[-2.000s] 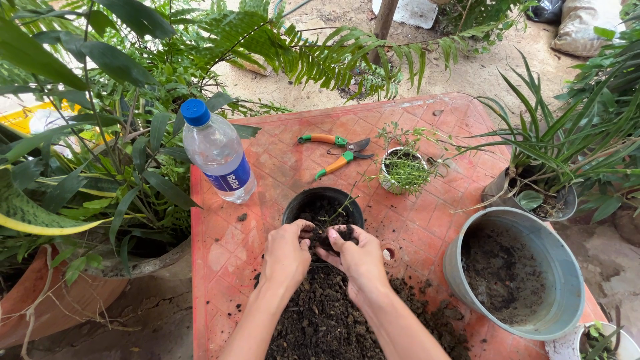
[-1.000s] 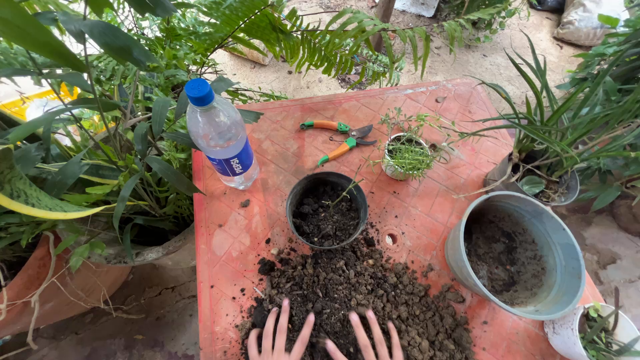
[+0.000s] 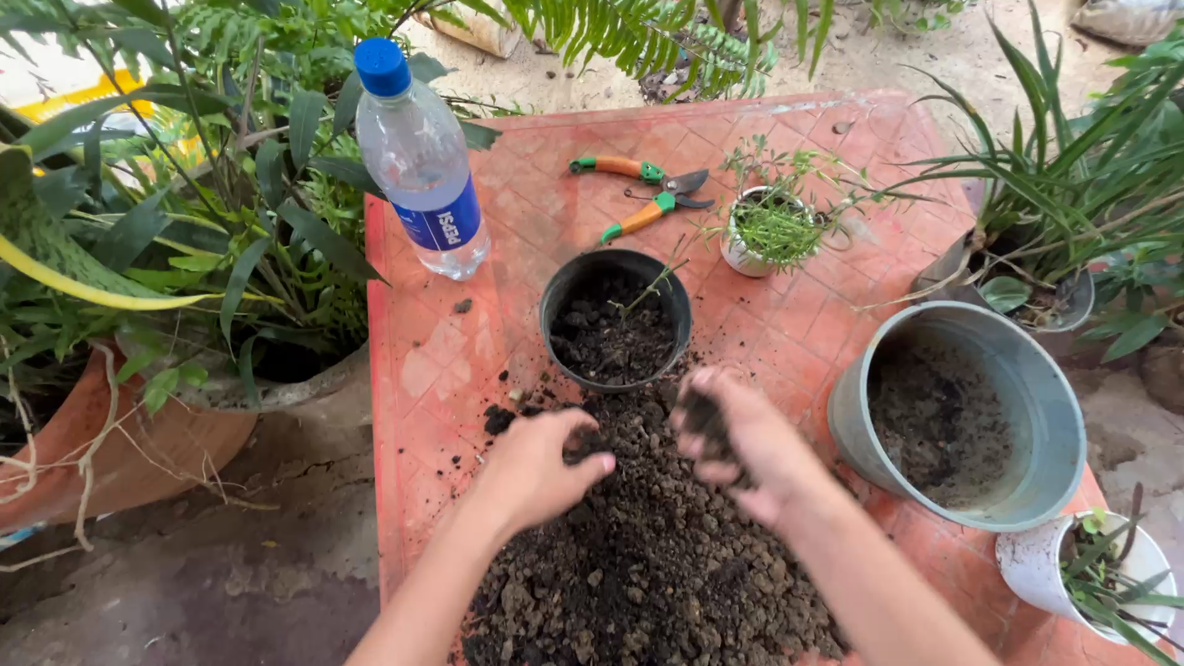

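My left hand (image 3: pixel 546 467) is curled around some dark soil at the upper left of the soil heap (image 3: pixel 647 564). My right hand (image 3: pixel 735 444), slightly blurred, holds a clump of soil above the heap's upper right. Just beyond both hands, a black plastic pot (image 3: pixel 615 319) contains dark soil and a thin green stem cutting (image 3: pixel 645 291) that leans right. Behind it lie pruning shears (image 3: pixel 652 194) with orange and green handles, their blades apart. A small white pot (image 3: pixel 754 254) of fine-leaved seedlings stands to their right.
On the red table (image 3: pixel 518 176), a Pepsi bottle (image 3: pixel 425 176) of clear liquid stands at the back left. A large grey bucket (image 3: pixel 971 416) with soil residue is at the right, near a white potted plant (image 3: pixel 1045 564). Leafy plants (image 3: pixel 277 194) border the left edge.
My hands were over the black pot, then spread empty on the near part of the soil heap. Now they are raised nearer the pot, with soil in them.
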